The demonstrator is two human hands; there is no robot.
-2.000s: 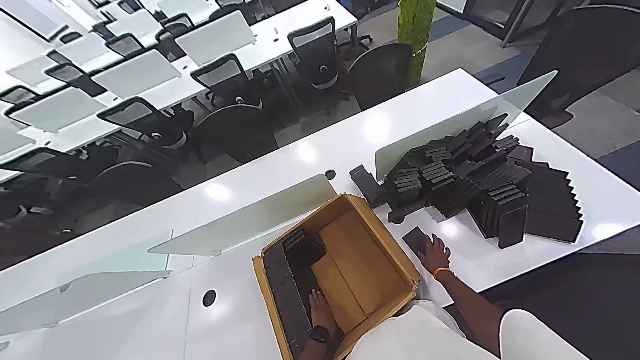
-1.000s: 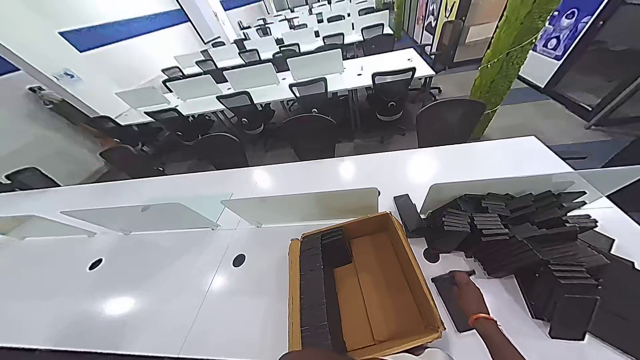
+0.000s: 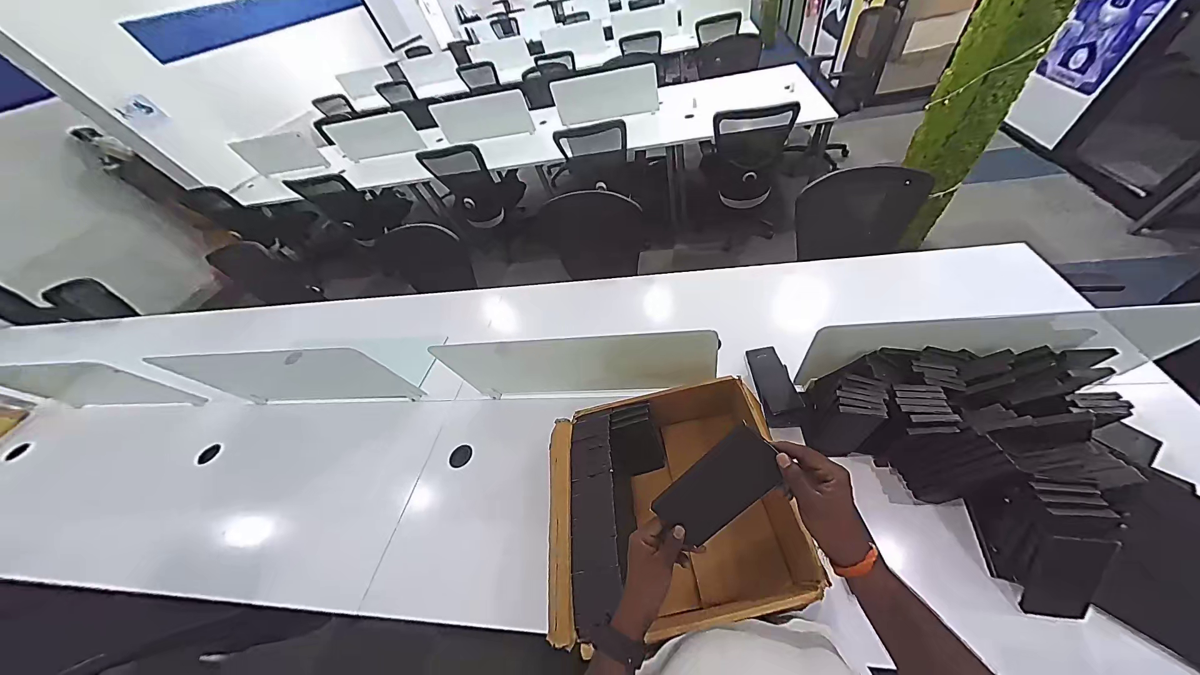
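Note:
A flat black rectangular piece [image 3: 717, 487] is held above an open cardboard box [image 3: 560, 534]. My left hand [image 3: 652, 567] grips its lower left corner, and my right hand [image 3: 820, 497] its upper right end. Inside the box, a row of black pieces [image 3: 592, 525] lines the left side, with a shorter stack [image 3: 637, 439] beside its far end; bare cardboard shows to the right. A large heap of similar black pieces [image 3: 947, 450] lies on the white table right of the box.
Frosted divider panels [image 3: 581, 364] stand along the white table [image 3: 309, 506]. A black block [image 3: 773, 380] lies just beyond the box's far right corner. Round black cable holes [image 3: 460, 457] are in the tabletop at left. Chairs [image 3: 750, 155] and more desks stand beyond.
My right hand has brought a black piece from the tabletop beside the box to above the box. My left hand now holds it too. The view has swung upward.

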